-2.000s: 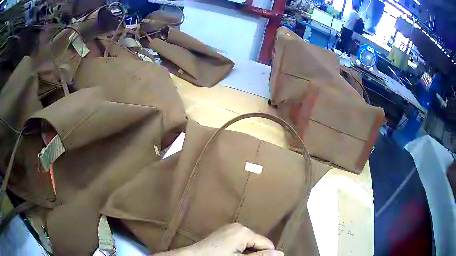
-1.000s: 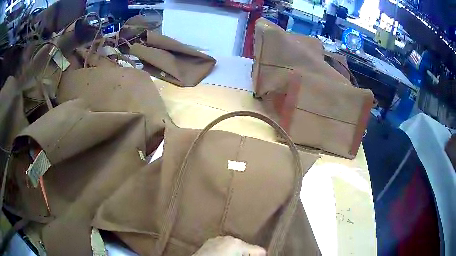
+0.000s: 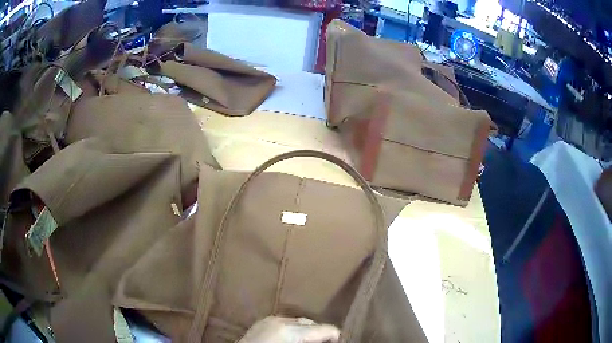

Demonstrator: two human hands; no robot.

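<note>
A brown tote bag body [image 3: 322, 251] lies in front of me with its centre seam running up the panel. A small white sticker [image 3: 294, 218] sits on the seam. A long narrow brown handle [image 3: 303, 153] arches over the body. My left hand [image 3: 292, 331] is at the bottom edge, over the lower part of the bag between the two sides of the handle. Its knuckles are up and its fingers point right. The picture's edge cuts it off, so what is under the fingers is hidden. My right hand is out of the picture.
Heaped brown bags [image 3: 127, 127] fill the left, one with a pale striped piece [image 3: 41, 230] and an orange strip [image 3: 52, 264]. Another brown bag [image 3: 423, 144] with redder bands stands behind right. Cardboard [image 3: 268, 134] covers the table. A pale cloth-like shape [image 3: 570, 181] is at far right.
The whole view has shifted, so the bags and table appear further left. My left hand appears lower and further left, with less of it showing. The bag and its handle keep much the same shape.
</note>
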